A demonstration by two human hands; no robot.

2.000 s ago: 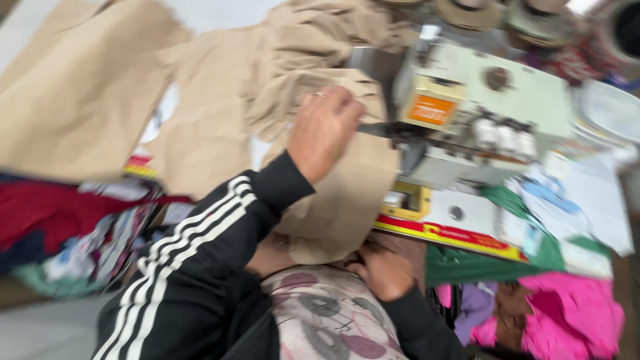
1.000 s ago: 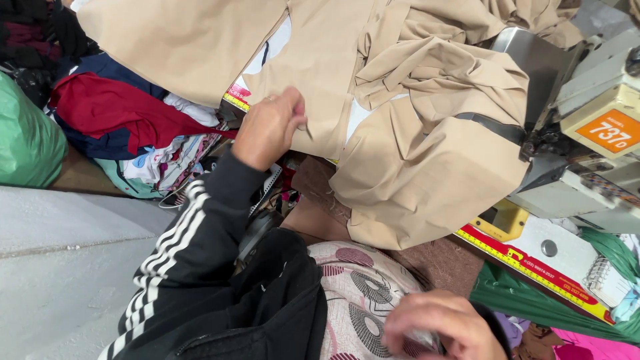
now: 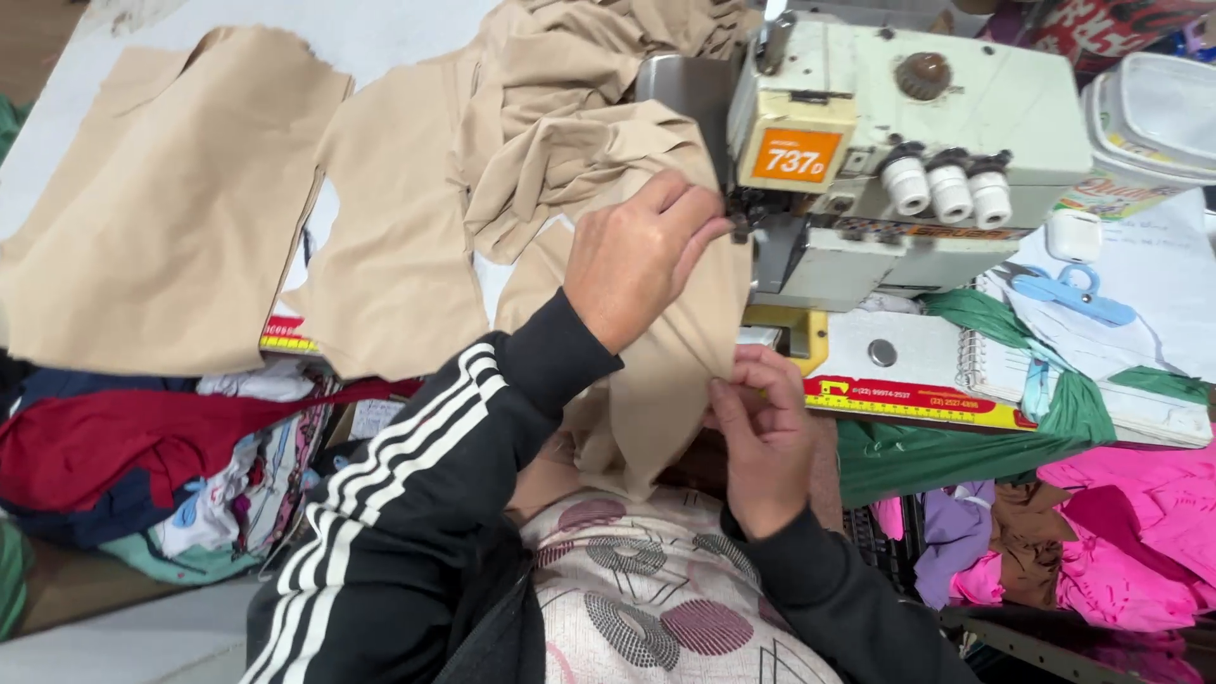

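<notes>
A beige fabric piece (image 3: 679, 332) lies before the overlock sewing machine (image 3: 912, 142), its right edge beside the presser foot area. My left hand (image 3: 641, 256) pinches the fabric close to the needle area. Lower down, my right hand (image 3: 765, 437) has thumb and fingers closed on the same piece's right edge. More beige fabric lies bunched (image 3: 570, 123) behind and left of my left hand. Two flatter beige pieces, one in the middle (image 3: 399, 218) and one at the far left (image 3: 171, 209), spread over the white table. The needle itself is hidden.
Light-blue thread snips (image 3: 1078, 294), a spiral notebook (image 3: 1130, 408) and a white case (image 3: 1073, 236) lie right of the machine, near plastic tubs (image 3: 1154, 123). A measuring-tape strip (image 3: 921, 404) runs along the table edge. Coloured garments are piled below left (image 3: 123, 446) and below right (image 3: 1130, 532).
My left hand has moved from the flat beige pieces to the fabric beside the machine. My right hand has come up from my lap to the fabric's edge. The view has shifted right.
</notes>
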